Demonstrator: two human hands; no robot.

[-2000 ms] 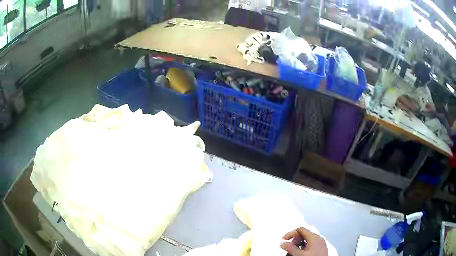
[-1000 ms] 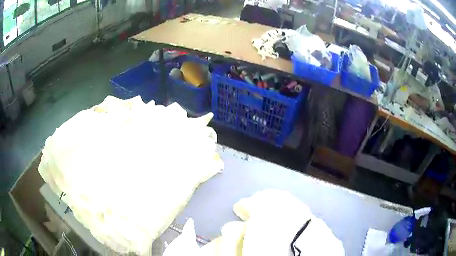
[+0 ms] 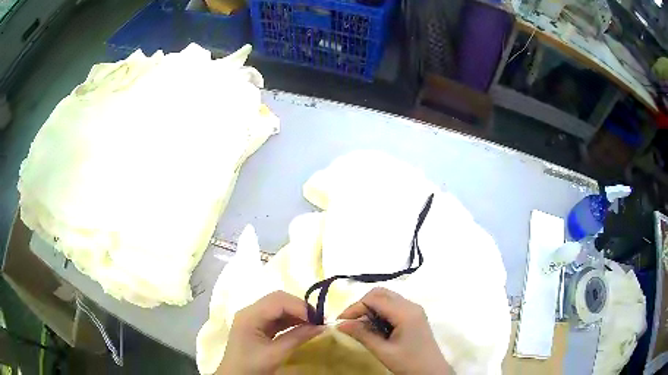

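Observation:
A cream garment (image 3: 454, 271) is spread on the pale grey table in front of me. A dark cord (image 3: 366, 277) lies across it in a loose bend, and its lower end is at my fingers. My left hand (image 3: 272, 333) pinches the garment's edge beside the cord. My right hand (image 3: 392, 329) pinches the same edge just to the right, the fingertips nearly touching. A small dark thing sits in my right hand, too unclear to name.
A tall cream garment pile (image 3: 139, 176) stands at the table's left. On the right are a white strip (image 3: 540, 286), a roll of tape (image 3: 588, 295), a blue spray bottle (image 3: 587, 217) and more cream cloth (image 3: 621, 315). A blue crate (image 3: 322, 33) is beyond the table.
The view has tilted down. Both hands now show at the garment's edge; a second ago neither was visible. More of the dark cord shows, stretched across the cloth.

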